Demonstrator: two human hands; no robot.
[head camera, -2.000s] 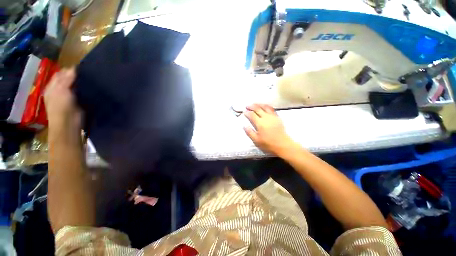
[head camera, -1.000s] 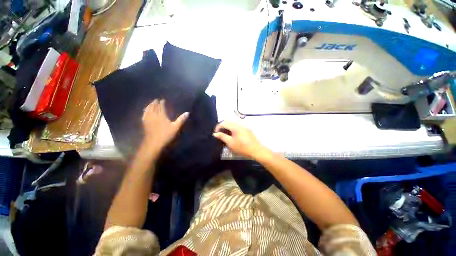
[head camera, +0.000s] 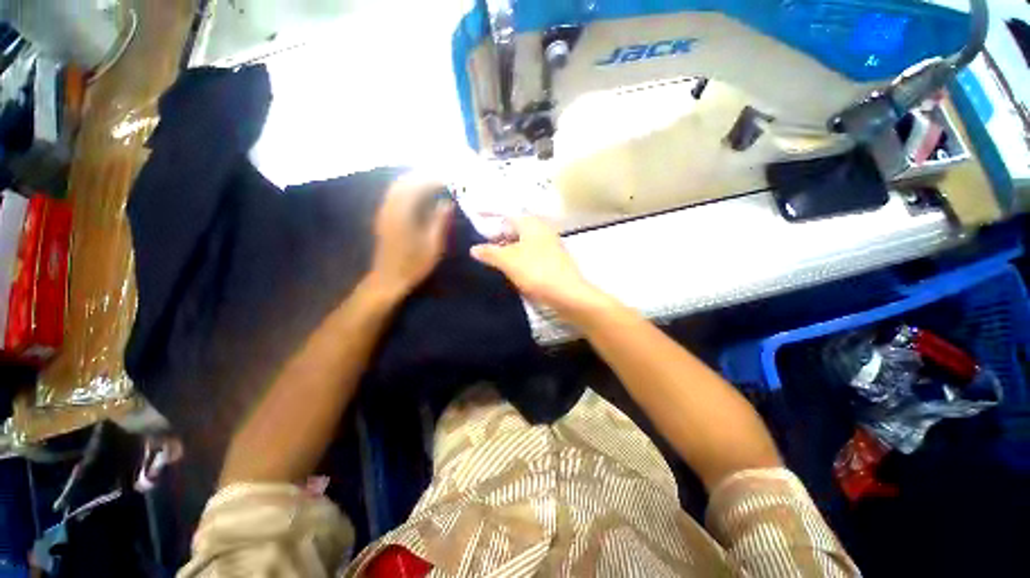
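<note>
A dark navy or black garment panel lies spread on the white machine table, from the wooden board at the left to near the needle area, and hangs over the front edge. My left hand is on the panel near its upper right edge, blurred; whether it grips the cloth cannot be told. My right hand is at the panel's right edge, thumb and fingers close together at the cloth; its grip is unclear. The sewing machine, marked JACK, stands just beyond my hands. Its presser foot and needle are not clear in the glare.
A red and white box lies left on the tape-covered wooden board. A flat black rectangle and a small tray are at the machine's right. A blue crate at lower right holds clear bags and red items.
The panel is spread wider, with a part reaching further left and up. Both hands have moved up towards the machine's left end, the left one also to the right. The view has shifted.
</note>
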